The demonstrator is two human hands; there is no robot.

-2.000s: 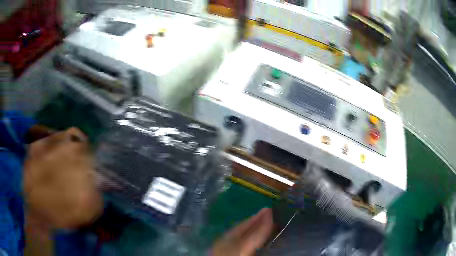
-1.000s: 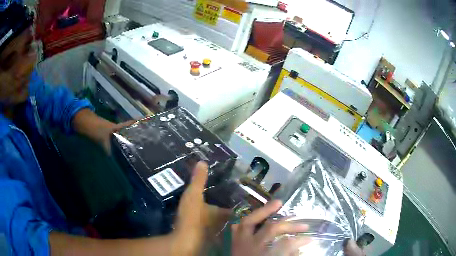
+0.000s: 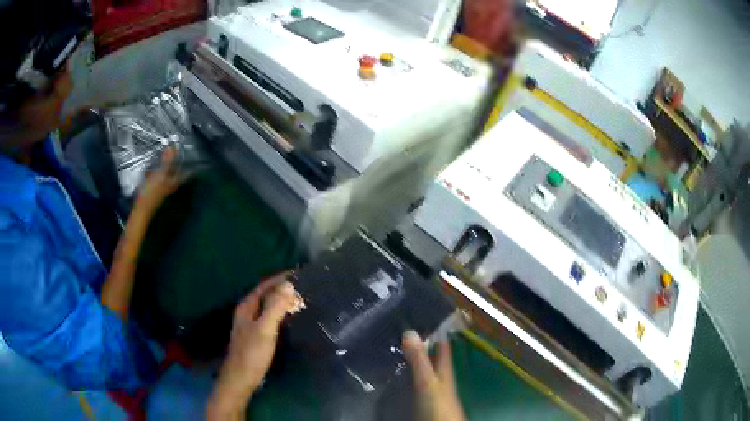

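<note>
A flat black box in shiny film lies tilted at the lower middle, in front of the near sealer. My left hand grips its left edge with fingers and thumb. My right hand is at its lower right edge, thumb on the face; its lower part is cut off by the frame. The brown-and-silver sealing bar runs along the front of the near heat sealer, right of the box. I cannot tell whether the film touches the bar.
A person in a blue sleeve is close at left, a hand near shiny film. A neighbouring sealer stands behind and left. The near sealer's grey control panel has green, yellow and red buttons. A green table lies below.
The printed box with a white label at left is gone from between the hands and the other person. My hands have moved apart onto another black face. The other person's hand has moved back left.
</note>
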